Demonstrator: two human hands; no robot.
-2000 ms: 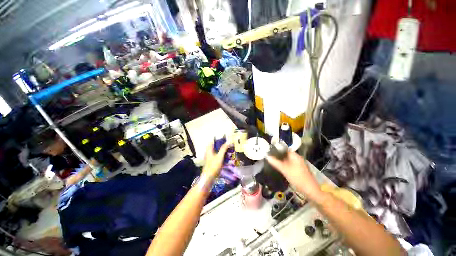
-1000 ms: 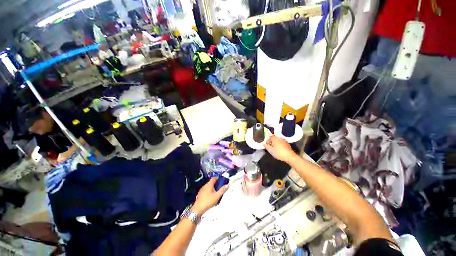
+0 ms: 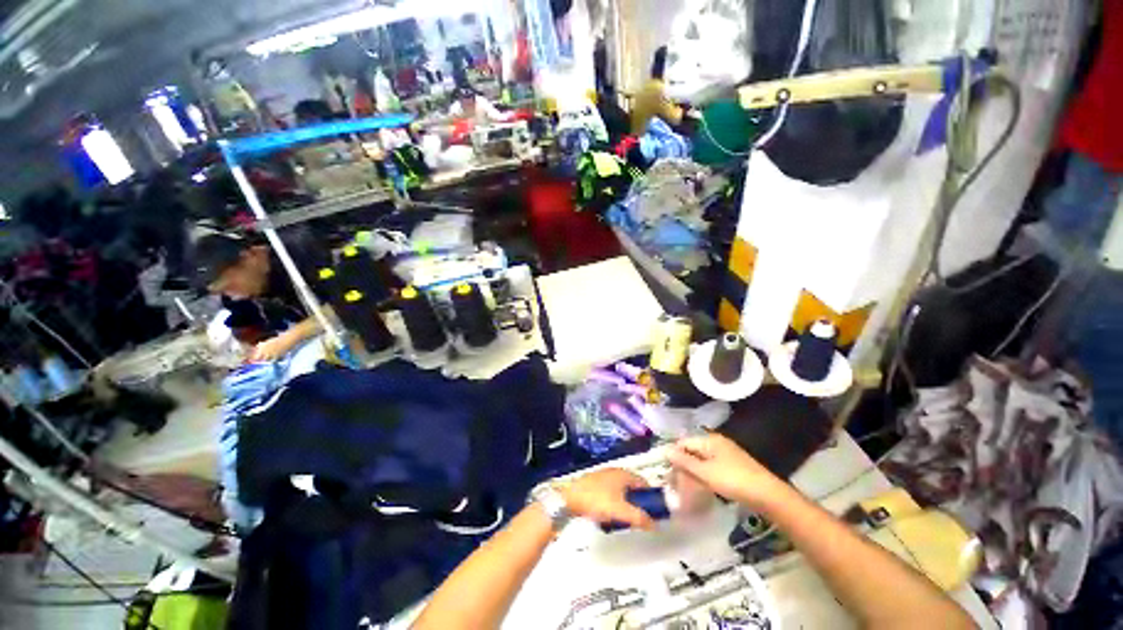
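Observation:
My left hand (image 3: 601,496) holds a small navy thread cone (image 3: 648,503) lying on its side, low over the white machine table (image 3: 579,569). My right hand (image 3: 720,468) is just right of it with fingers bent together; whether it pinches thread cannot be seen. A blurred pink shape, apparently the flask (image 3: 692,502), shows below my right fingers. Behind, a brown thread cone (image 3: 728,358) and a navy thread cone (image 3: 814,350) stand upright on round white discs. Slim purple cones (image 3: 626,391) lie in clear plastic behind my left hand.
Navy garments (image 3: 357,431) are heaped at left. Black yellow-topped cones (image 3: 422,320) stand behind them. A person (image 3: 253,273) works at far left. The cream machine head (image 3: 905,535) is at right, below a thread-stand pole (image 3: 942,234). Pale fabric (image 3: 1010,437) is piled beyond.
My right hand has let go of the brown cone, now standing on its disc, and has come back beside my left hand. My left hand keeps the navy cone. The view has turned left.

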